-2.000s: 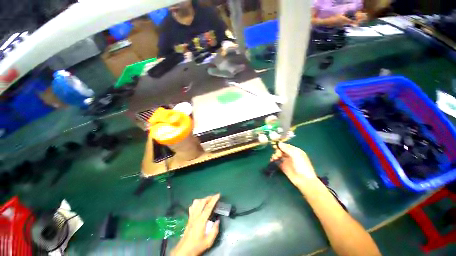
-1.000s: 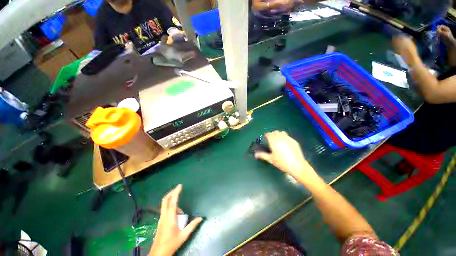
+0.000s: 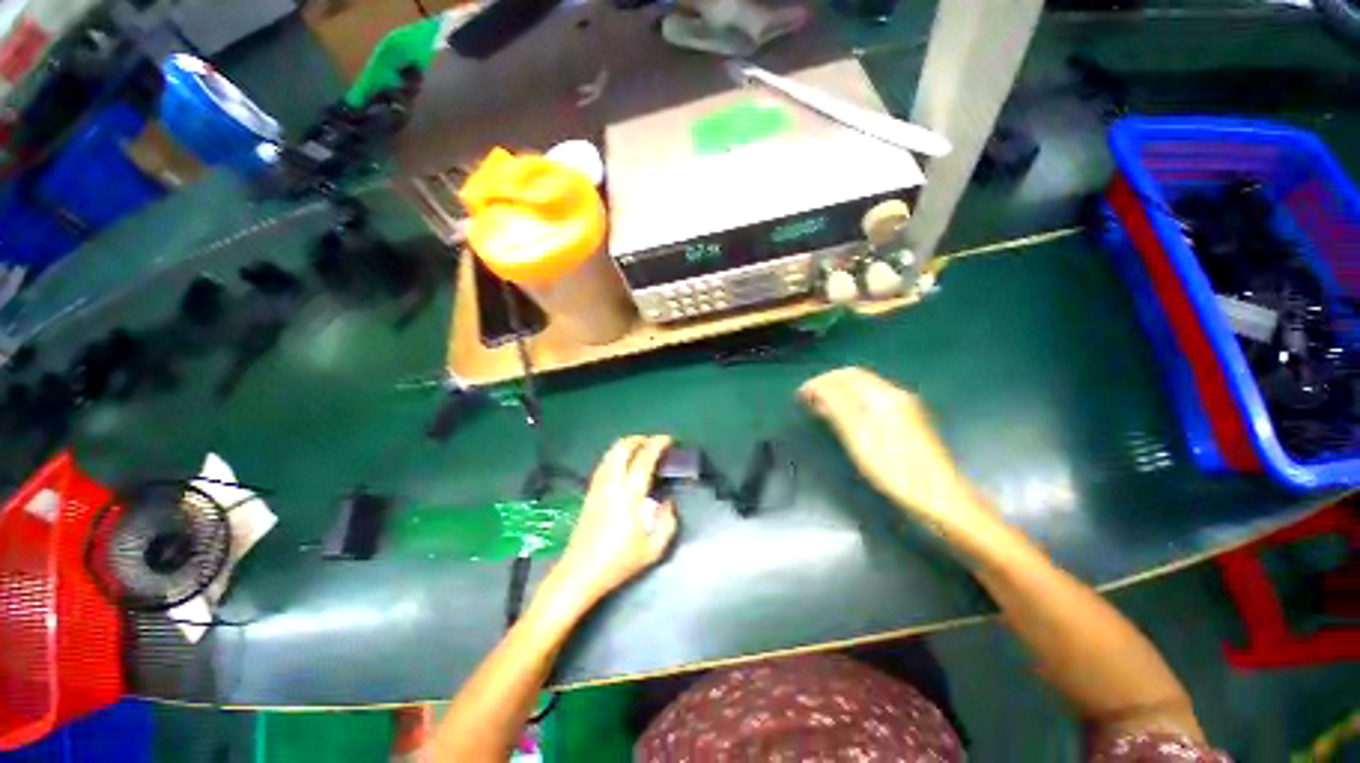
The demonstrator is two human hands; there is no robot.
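Note:
My left hand is low over the bench, its fingers around the left end of a black power adapter. A small white-faced piece shows partly under its palm. The adapter's dark lead lies bunched to its right. My right hand is over the bench, right of the lead and apart from it, fingers bent together and slightly blurred; nothing shows in it. The tester stands behind, with lit green digits and pale round terminals at its right corner.
An orange-lidded cup stands left of the tester. A blue basket of black adapters is at right. A small fan and red basket are at left. A white post rises beside the tester. A dark block lies left.
My left hand has gone from spread fingers to closed around the adapter. The right hand is away from the dark item it was touching on the bench. The view has shifted.

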